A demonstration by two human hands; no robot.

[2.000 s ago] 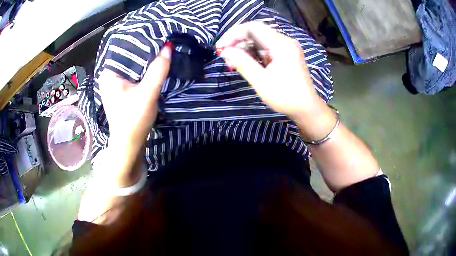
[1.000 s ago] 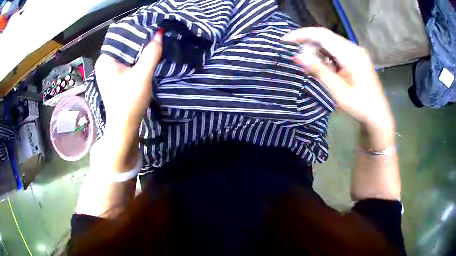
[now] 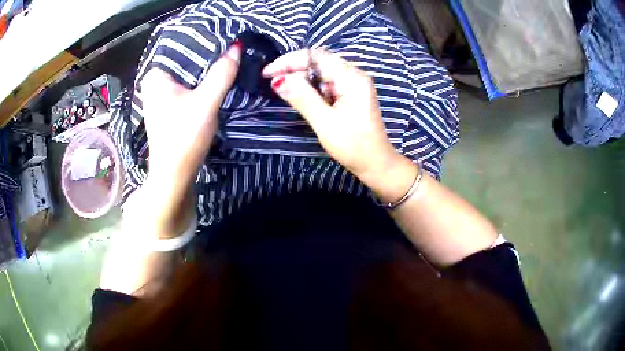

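A dark garment with white stripes (image 3: 274, 134) lies bunched across my lap. A solid black piece (image 3: 255, 58) of it faces up near the top. My left hand (image 3: 188, 110) grips the garment at the left edge of this black piece, thumb on top. My right hand (image 3: 332, 103) is at the right edge of the black piece, with thumb and index fingertips close together. Small dark scissors (image 3: 316, 75) lie folded in the fingers of my right hand; their blades are not clearly visible. Any thread between the fingertips is too fine to tell.
A white-topped table is at the upper left (image 3: 62, 58). Below it are a box of spools (image 3: 82, 110) and a pink basket (image 3: 92, 173) with scraps. A grey-brown board with a blue edge (image 3: 524, 44) and a denim garment (image 3: 599, 82) are at the upper right.
My right hand swung out to the right, away from the black piece, and is now back beside it. My left hand keeps its hold on the garment.
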